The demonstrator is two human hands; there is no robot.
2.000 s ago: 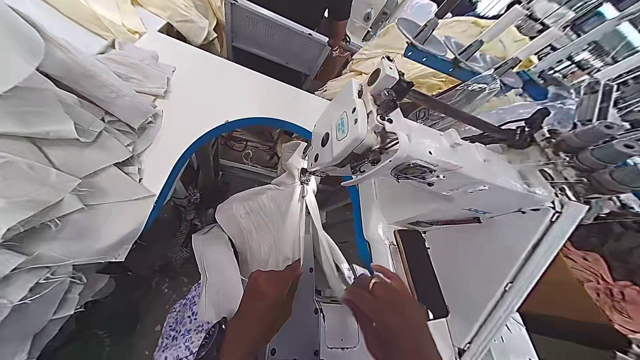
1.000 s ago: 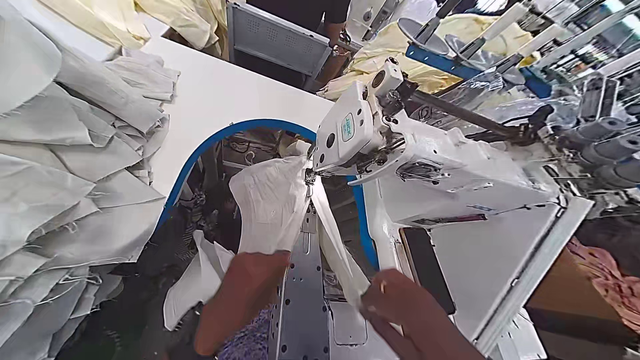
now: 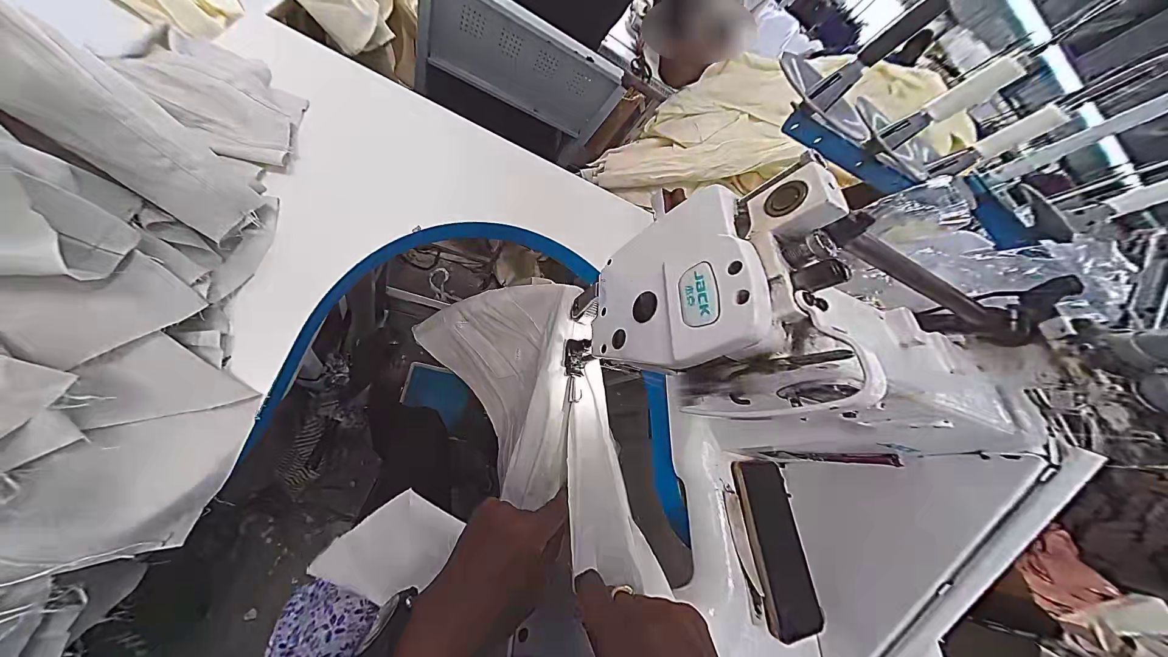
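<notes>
A white Jack sewing machine head stands at centre right, its lit needle area at its left edge. White fabric runs under the presser foot and hangs over the machine's narrow arm. My left hand grips the fabric's left part below the needle. On the right, my right hand, with a ring on one finger, holds the edge of the other strip of cloth close to my left hand. A loose white piece of cloth lies beside my left wrist, over purple-patterned fabric.
Piled pale cloth pieces cover the left of the white table, whose curved cutout has a blue edge. A dark phone-like object lies on the machine bed. Behind are yellow cloth, thread cones and another person.
The cloth at the needle has shifted and spread. Both hands have come closer together since one second ago, still holding cloth. A person has come into view at the back.
</notes>
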